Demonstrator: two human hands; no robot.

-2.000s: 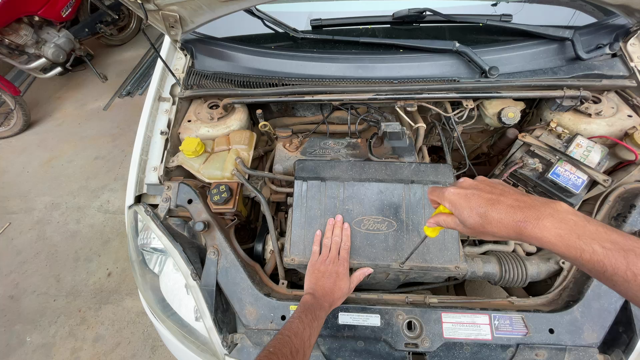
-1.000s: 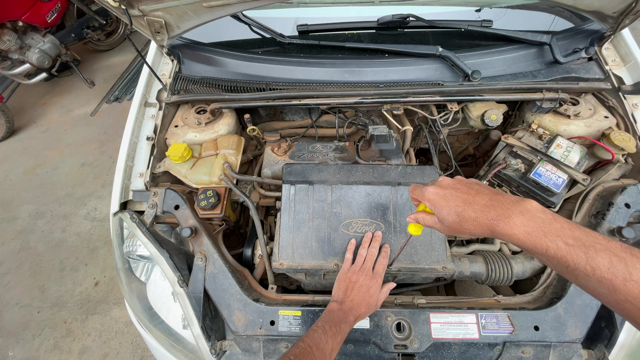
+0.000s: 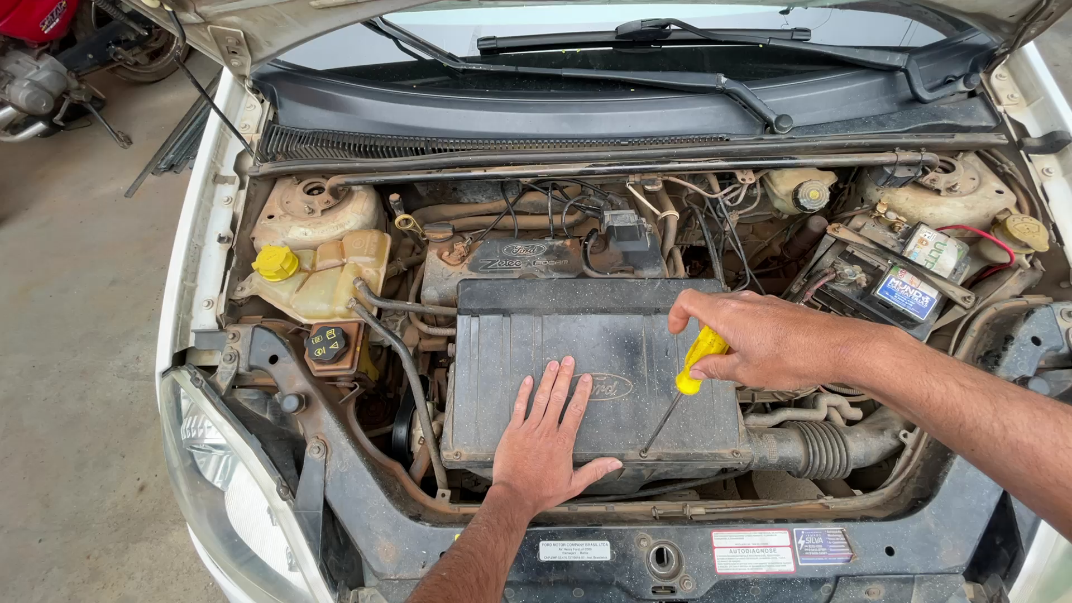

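A black plastic Ford air filter housing lies in the middle of the engine bay. My left hand rests flat on its front part, fingers spread over the edge of the oval logo, holding nothing. My right hand grips the yellow handle of a screwdriver. The screwdriver leans, and its tip meets the housing near the front edge, at what looks like a screw, right of my left hand. My palm hides part of the handle.
The coolant reservoir with a yellow cap is at the left; the battery sits at the right. A ribbed intake hose leaves the housing's right side. The front crossmember runs along the near edge. A red motorcycle stands at upper left.
The right hand keeps hold of the screwdriver, whose tip stays near the housing's front edge. Its grip on the handle has shifted. The left hand remains on the housing.
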